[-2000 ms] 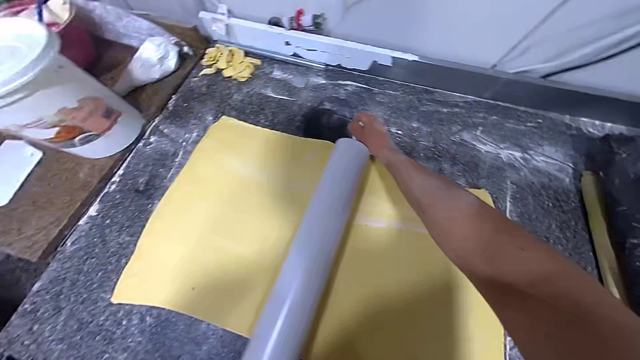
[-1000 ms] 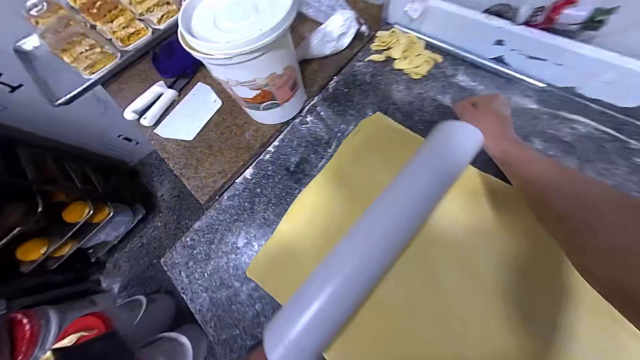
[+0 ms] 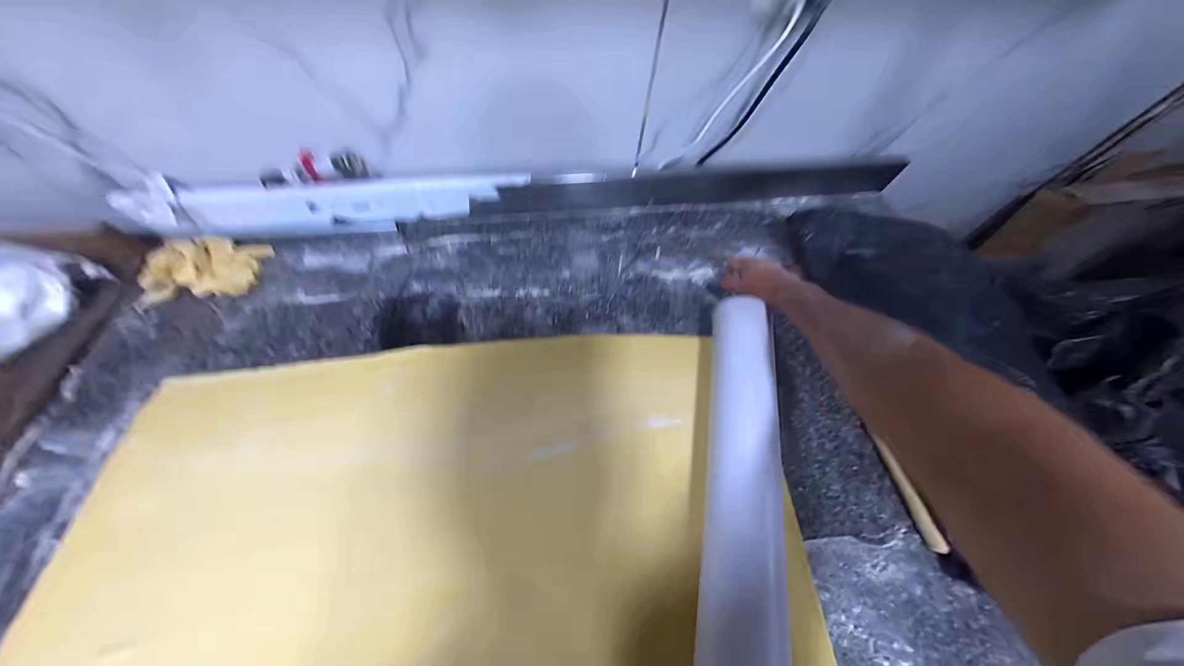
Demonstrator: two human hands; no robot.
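Note:
A large sheet of yellow rolled dough [image 3: 416,499] lies on the floured dark stone countertop [image 3: 555,277]. Across its right edge rests a thick white rolling pin [image 3: 745,481], which runs from the lower frame edge toward the wall. My right hand [image 3: 763,277] is at the far end of the pin, its fingers closed around what seems to be the end or handle; the grip itself is blurred. My left hand is out of view, and the near end of the pin is cut off by the frame.
A heap of dough scraps [image 3: 205,266] sits at the back left, near a plastic bag [image 3: 32,296]. Dark cloth [image 3: 906,277] covers the back right. A thin wooden stick [image 3: 911,499] lies under my right forearm. A low ledge [image 3: 684,188] runs along the wall.
The rolling pin and my right hand have moved from over the middle of the dough to its right edge. The view has swung right, away from the white tub and the trays.

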